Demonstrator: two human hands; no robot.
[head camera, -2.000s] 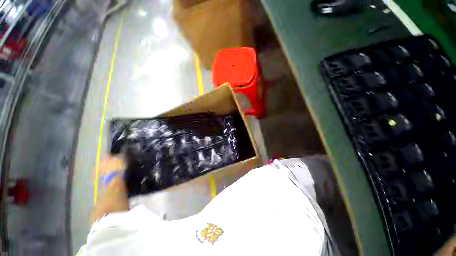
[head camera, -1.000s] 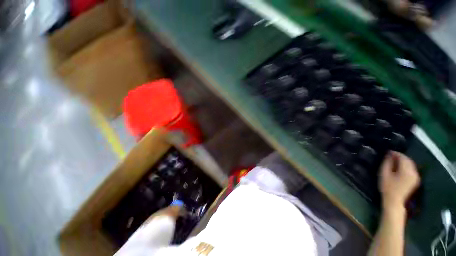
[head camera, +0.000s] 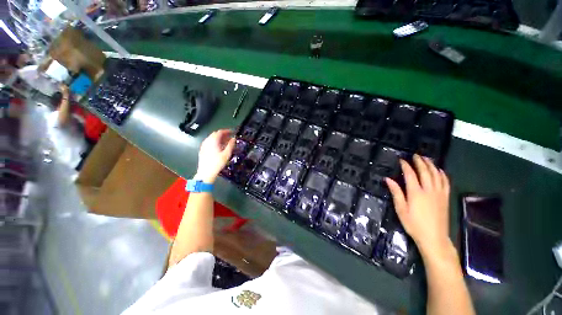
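A large glossy black blister tray (head camera: 326, 144) lies on the dark green bench, with three rows of pockets holding black phone housings (head camera: 336, 147). My left hand (head camera: 215, 154), with a blue band at the wrist, is at the tray's left end, its fingertips by the edge. Whether it grips the edge is unclear. My right hand (head camera: 425, 197) is over the tray's right end, fingers apart, fingertips on or just above the pockets there. It holds nothing visible.
A smartphone (head camera: 482, 237) lies right of the tray. A dark lump (head camera: 198, 111) and a thin stick (head camera: 240, 103) lie left. Phone assemblies (head camera: 410, 28) sit on the green belt (head camera: 363, 61) beyond. A red stool (head camera: 175, 206) and cardboard box (head camera: 132, 181) stand below. Another person (head camera: 61, 123) is far left.
My view has turned from the floor box to the bench. My left hand has moved from the black trays in the box up to the bench tray. My right hand remains at the bench tray.
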